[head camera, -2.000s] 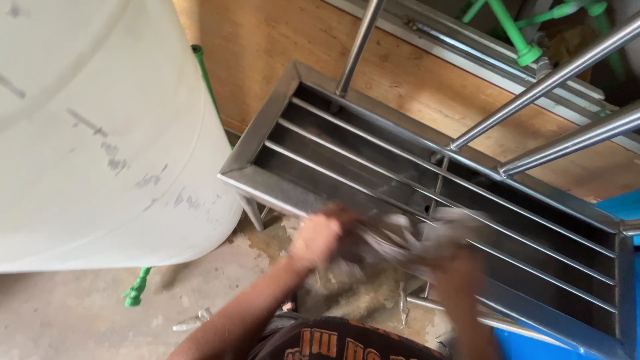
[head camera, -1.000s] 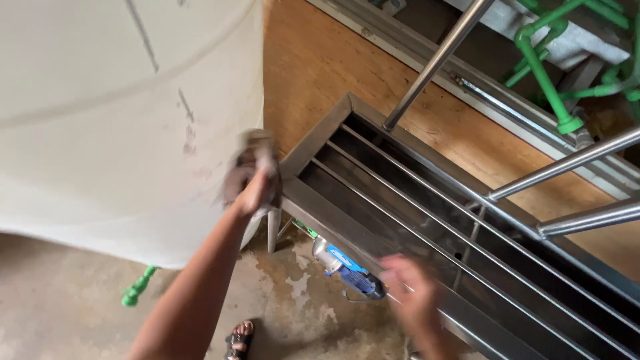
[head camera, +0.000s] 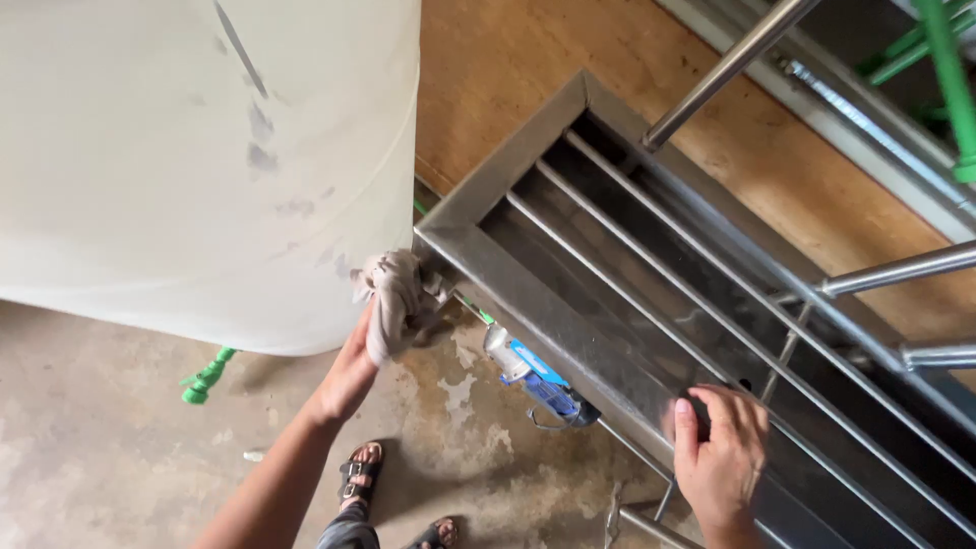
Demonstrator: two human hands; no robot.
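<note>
My left hand (head camera: 357, 366) holds a crumpled grey-beige cloth (head camera: 395, 293) against the outer side of a stainless steel frame (head camera: 526, 282), just below its left corner. The cloth covers most of my fingers. Thin metal rods (head camera: 648, 267) run lengthwise inside the frame over a dark sheet-metal bottom. My right hand (head camera: 720, 450) is at the frame's near edge, fingers curled with thumb and fingers apart; nothing shows in it.
A large white tank (head camera: 191, 168) stands close on the left. Steel tubes (head camera: 732, 72) rise from the frame's far side beside a wooden panel (head camera: 496, 69). A blue and silver motor or pump (head camera: 545, 381) and a green valve (head camera: 206, 377) are below, above the concrete floor (head camera: 137, 435).
Both hands were at the cloth over the near edge; now only my left has it, at the left corner. My right hand has let go. The view has shifted, and the blue device shows.
</note>
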